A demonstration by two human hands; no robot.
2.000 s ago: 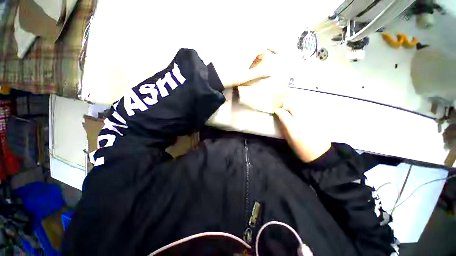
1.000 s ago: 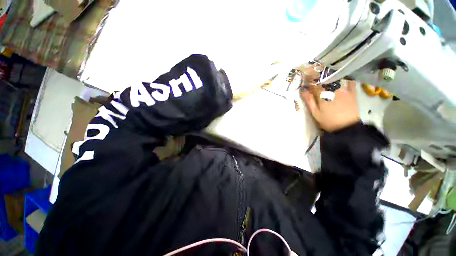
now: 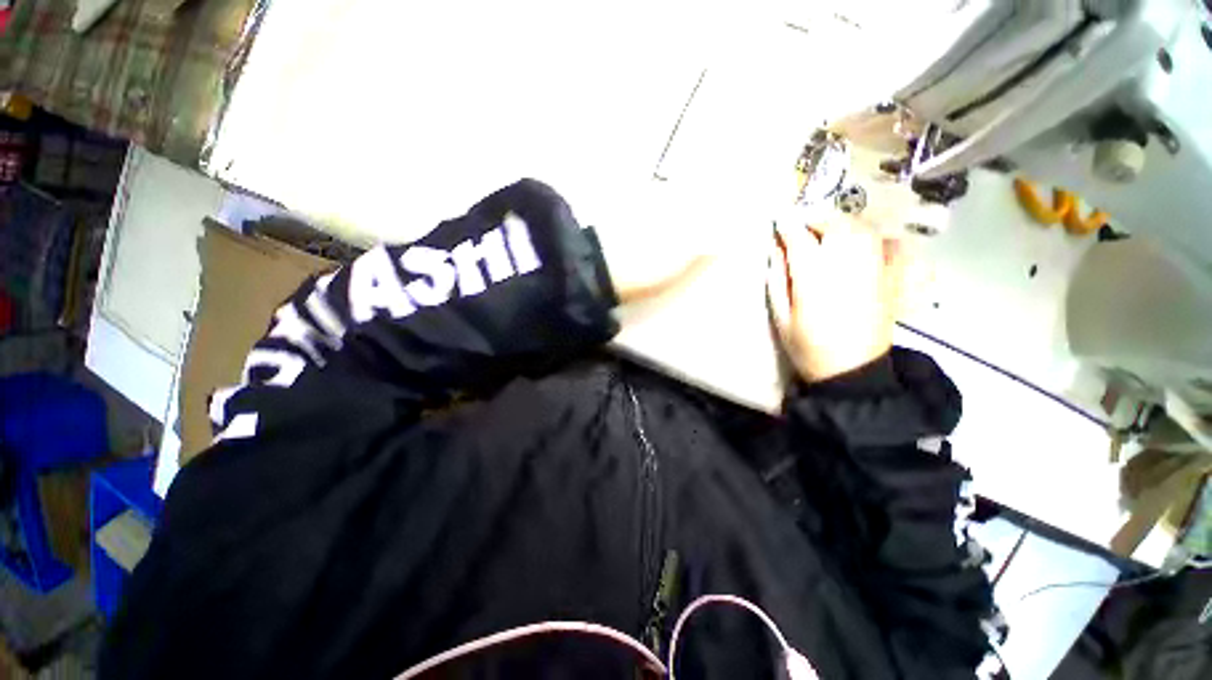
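A pale garment panel [image 3: 718, 339] lies at the front edge of the white table, washed out by glare. A thin dark line, a slit or fold, shows in the pale area above it. My left hand [image 3: 661, 286] reaches from its sleeve onto the cloth; its fingers fade into the glare. My right hand [image 3: 837, 299] lies on the panel's right side, fingers pointing up toward the machine; whether it pinches cloth cannot be told. The presser foot and needle area [image 3: 930, 179] is just above and right of my right hand.
The white sewing machine [image 3: 1063, 80] fills the upper right. Yellow-orange scissor handles [image 3: 1059, 209] lie on its bed. Plaid cloth [image 3: 133, 73] is at the upper left. Brown cardboard [image 3: 253, 299] stands left of my sleeve. Blue bins [image 3: 120, 511] are at the lower left.
My right hand has moved down and left, away from under the needle area. The panel has shifted away from the foot with it. My left hand stays near the same place.
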